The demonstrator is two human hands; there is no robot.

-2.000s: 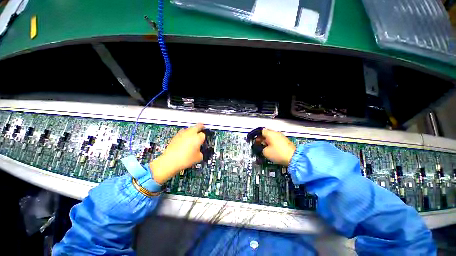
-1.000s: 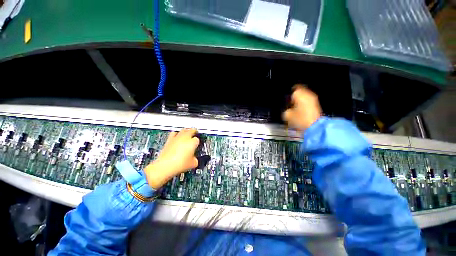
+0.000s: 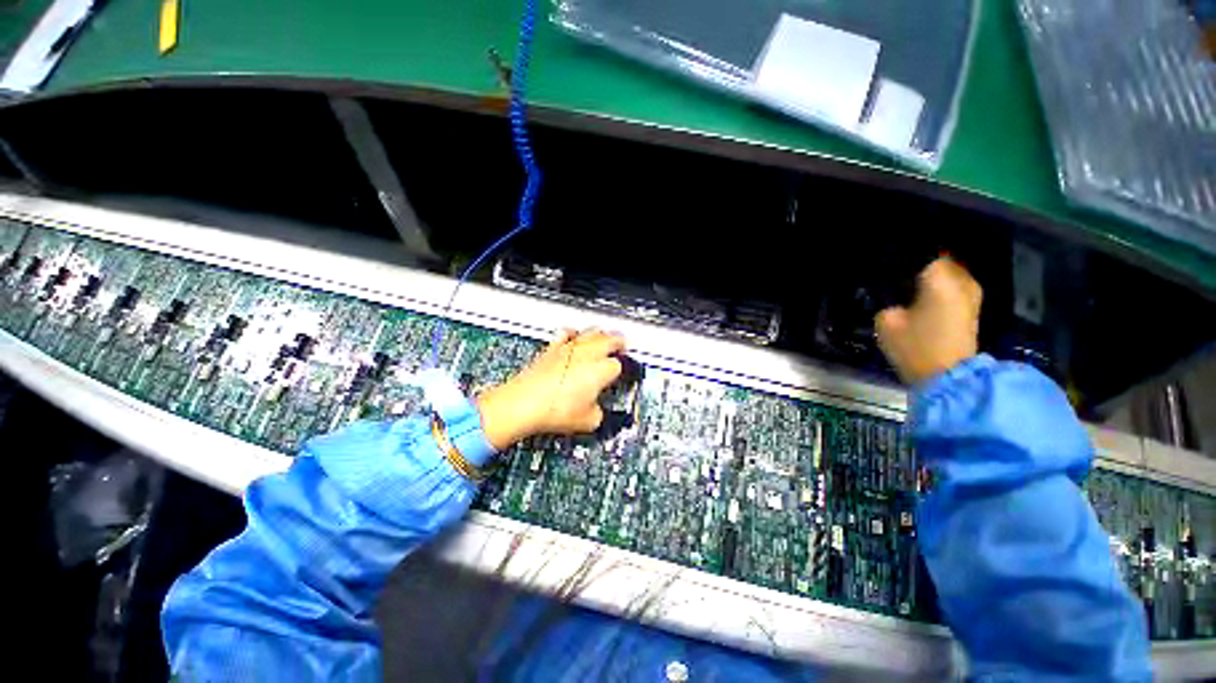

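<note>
Green circuit boards (image 3: 747, 500) lie edge to edge in a long band across the view. My left hand (image 3: 567, 387) is over the boards near the middle, with black finger cots at its fingertips; whether it holds a part cannot be told. My right hand (image 3: 934, 318) is beyond the far rail, over the dark right-hand parts bin (image 3: 848, 318). Its fingers are curled and the fingertips are partly lost in the dark, so any held part cannot be told.
A long left-hand parts tray (image 3: 640, 296) sits behind the far white rail (image 3: 334, 274). A blue coiled cord (image 3: 523, 147) hangs from the green bench (image 3: 334, 47) to my left wrist. Clear plastic trays (image 3: 920, 80) and a yellow stick (image 3: 170, 24) lie on the bench.
My right hand has moved from the boards to the bin behind the rail and stays there. My left hand stays over the boards. The camera view has shifted and tilted.
</note>
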